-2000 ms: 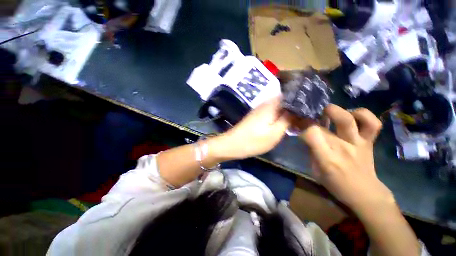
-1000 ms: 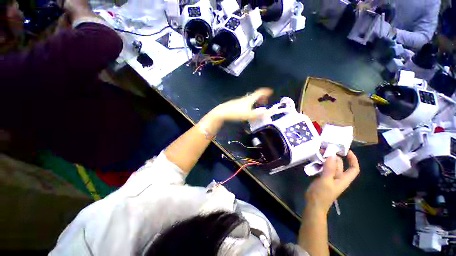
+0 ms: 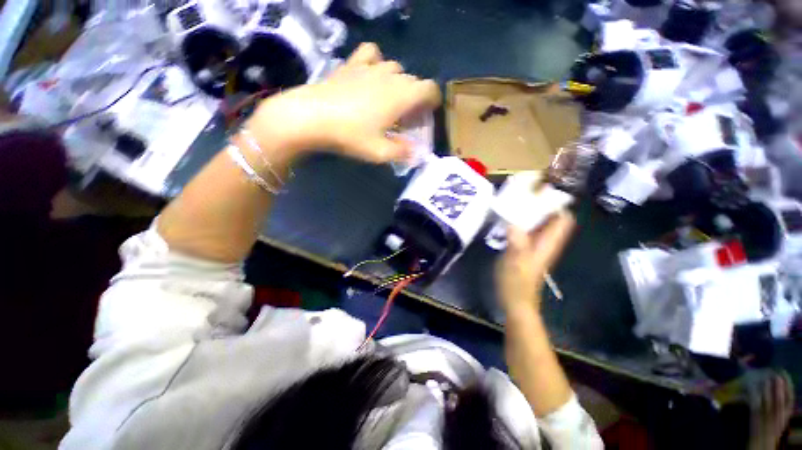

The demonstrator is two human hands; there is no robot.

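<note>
The white camera body (image 3: 451, 198) lies on the dark bench in front of me, its dotted lamp panel up. Its black dome housing (image 3: 422, 235) faces me, with thin red, yellow and black wires (image 3: 391, 294) hanging over the bench edge. My left hand (image 3: 352, 110) is raised over the body's left side housing (image 3: 415, 141), fingers curled; blur hides whether it grips it. My right hand (image 3: 532, 255) holds the white right side housing (image 3: 530, 204) from the near side. A blurred greyish module (image 3: 570, 167) shows just beyond that housing.
An open cardboard box (image 3: 514, 132) with small black plugs (image 3: 494, 112) stands behind the body. Part-built cameras (image 3: 703, 290) crowd the right, and others (image 3: 255, 66) stand at the back left. A slim light rod (image 3: 553, 286) lies right of my right hand. Another person's hand (image 3: 771, 409) shows lower right.
Since one second ago, my left hand has come from beside the body to above its left side housing, nearer the camera. My right hand stays at the right housing. The whole view has shifted.
</note>
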